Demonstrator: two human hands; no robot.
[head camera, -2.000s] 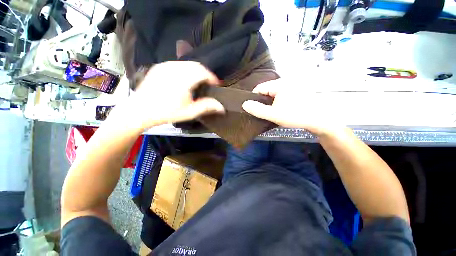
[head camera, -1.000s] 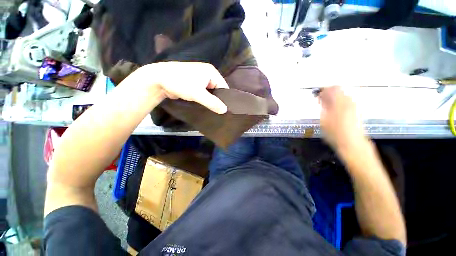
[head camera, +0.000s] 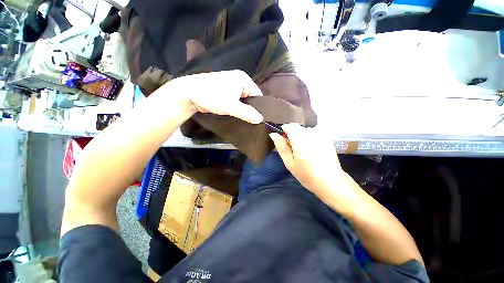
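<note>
The black and dark brown garment (head camera: 221, 50) lies heaped on the white table. My left hand (head camera: 224, 99) grips its brown ribbed band (head camera: 237, 132) between thumb and fingers, near the table's front edge. A folded brown flap (head camera: 279, 110) stands out to the right of my left fingertips. My right hand (head camera: 309, 152) is closed on a small, slim tool with dark blades (head camera: 273, 128), likely the thread snips, mostly hidden by my fingers. The blades point left at the band; whether they touch a thread cannot be seen.
The sewing machine (head camera: 425, 55) stands at the upper right, its presser foot area (head camera: 349, 45) beyond the garment. A lit smartphone (head camera: 93, 80) leans at the left. A ruler tape (head camera: 409, 146) runs along the front edge. A cardboard box (head camera: 193, 213) and blue crate (head camera: 150, 185) are below.
The snips have left the right of the table. My right hand let go of the band, reached right, and came back to it with the tool. My left hand kept its grip.
</note>
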